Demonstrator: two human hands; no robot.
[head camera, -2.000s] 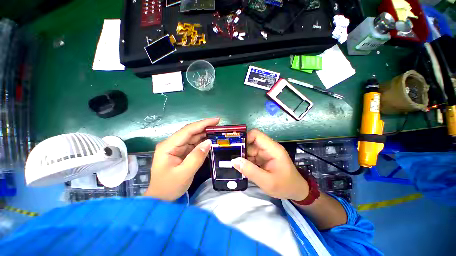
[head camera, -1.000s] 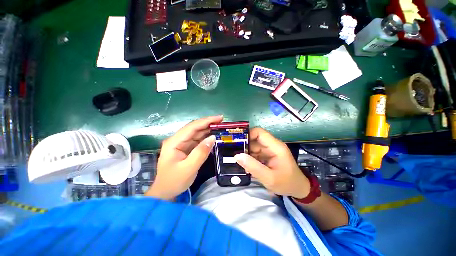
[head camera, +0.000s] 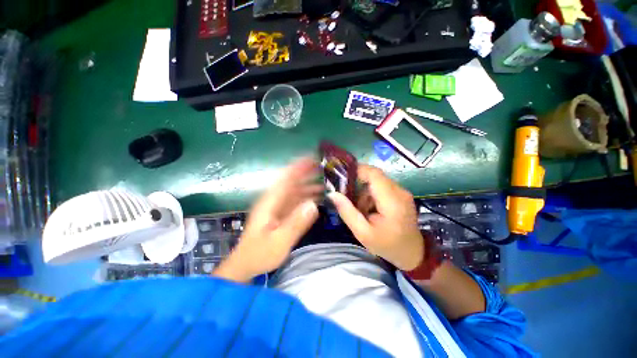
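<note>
A small dark red-edged phone unit (head camera: 338, 170) is tilted and blurred above my lap, at the bench's front edge. My right hand (head camera: 381, 213) holds it by its right side, thumb on its lower part. My left hand (head camera: 281, 213) is blurred, close to the unit's left side, with fingers spread; whether it touches the unit cannot be told. The pale front frame with red edge (head camera: 394, 124) lies on the green bench beside the white-and-blue battery (head camera: 369, 108) and tweezers (head camera: 447, 122).
Black parts tray (head camera: 328, 70) across the back; clear cup with screws (head camera: 282, 106); black mouse-shaped object (head camera: 156, 147); white fan (head camera: 105, 224) at left; yellow electric screwdriver (head camera: 525, 175), brown container (head camera: 573, 128) and bottle (head camera: 522, 45) at right. Clear phone trays (head camera: 457, 241) below the bench edge.
The phone unit has gone from lying flat face-up in both hands to tilted and turned in my right hand. My left hand has come off its former hold and is moving.
</note>
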